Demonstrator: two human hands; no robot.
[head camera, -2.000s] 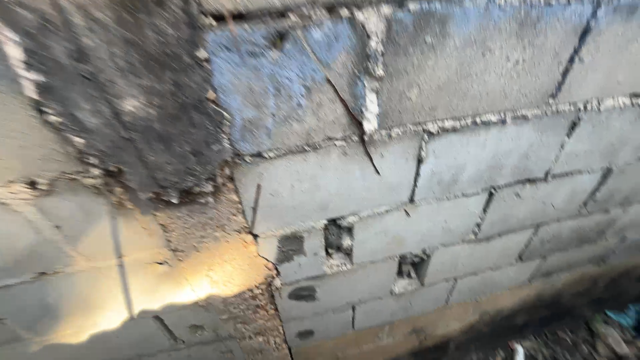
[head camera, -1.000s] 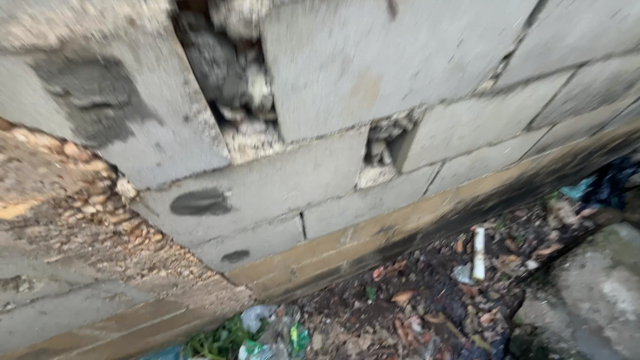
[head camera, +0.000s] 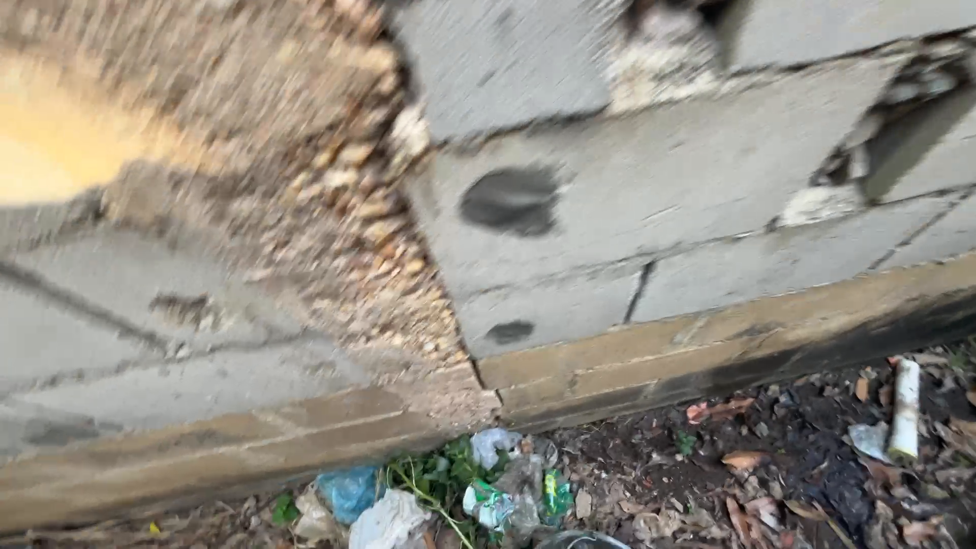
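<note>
Neither my left hand nor my right hand shows in the head view, so what they hold is hidden. Two walls of grey concrete blocks (head camera: 648, 183) meet at a corner column of rough, pebbly concrete (head camera: 366, 259). Dark grey mortar patches (head camera: 509, 200) mark the blocks just right of the column, a large one above a smaller one (head camera: 510, 331). Farther right, a broken hole (head camera: 846, 152) opens in the blockwork, with rubble inside.
Crumpled plastic litter (head camera: 389, 521), a blue plastic bag (head camera: 348, 492) and green weeds (head camera: 438, 473) lie at the foot of the corner. A whitish tube (head camera: 906, 409) rests on dark soil with dry leaves (head camera: 743, 460). Sunlight falls on the upper left.
The view has swung down the wall and closer to the corner base. No hand appears in any frame.
</note>
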